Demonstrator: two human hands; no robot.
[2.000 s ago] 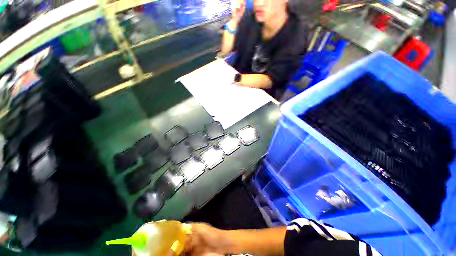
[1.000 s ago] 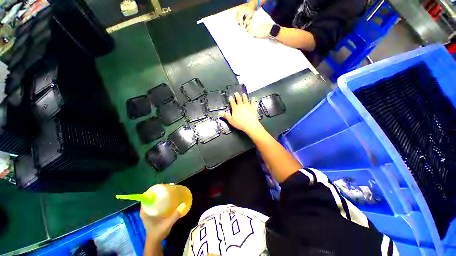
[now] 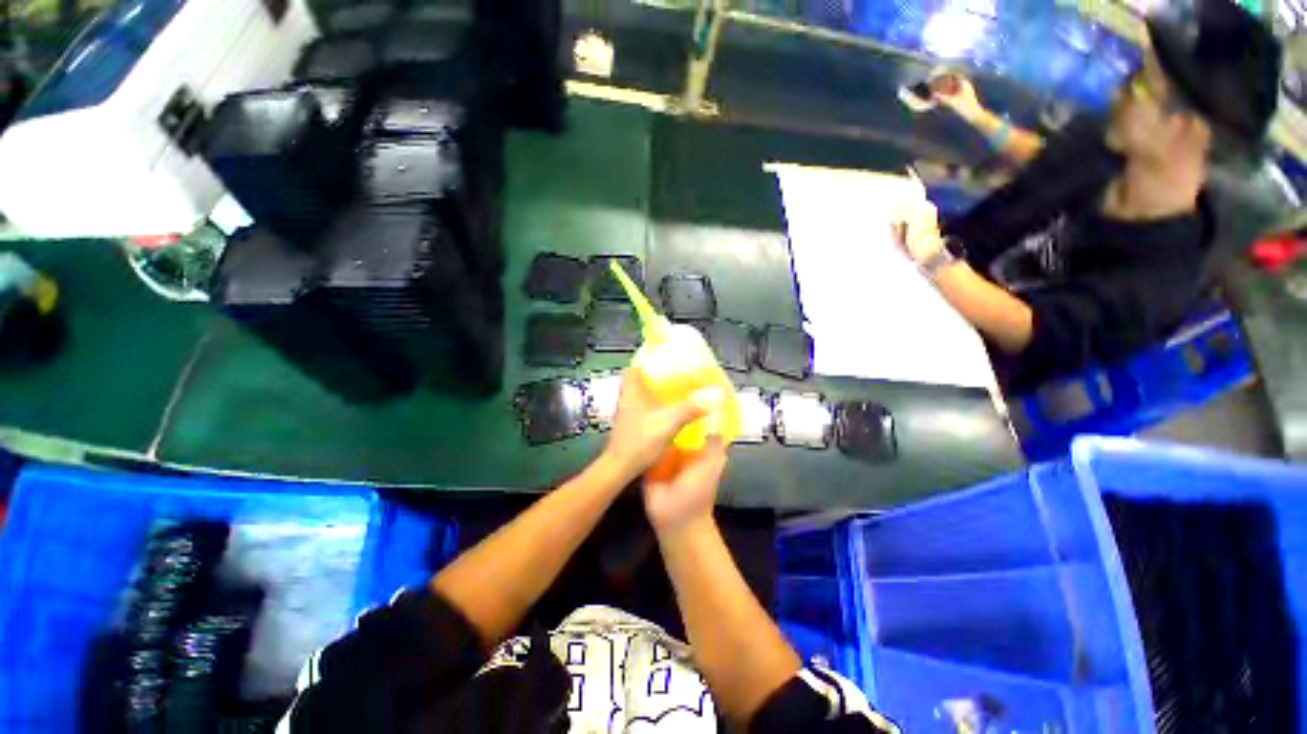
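The yellow squeeze bottle [image 3: 685, 370] is upright-tilted over the covers, its long yellow-green nozzle pointing up and left toward the back row. My left hand [image 3: 642, 427] is closed around its left side. My right hand [image 3: 688, 480] holds its lower right side. Black plastic covers lie in rows on the green mat: one cover [image 3: 552, 410] is at the front left, another [image 3: 866, 429] at the front right end, another [image 3: 688, 297] in the back row. The bottle and my hands hide part of the front and middle rows.
Tall stacks of black covers [image 3: 384, 273] stand at left, beside a white machine [image 3: 108, 158]. A blue tote [image 3: 301, 488] is at lower left, another [image 3: 960, 559] at right. A seated person [image 3: 1104, 244] is at right by a white sheet [image 3: 860, 273], holding something small.
My right hand has left the covers and joined my left hand on the bottle. The bottle has moved up over the covers. The view has turned left, and the other person's hand is raised.
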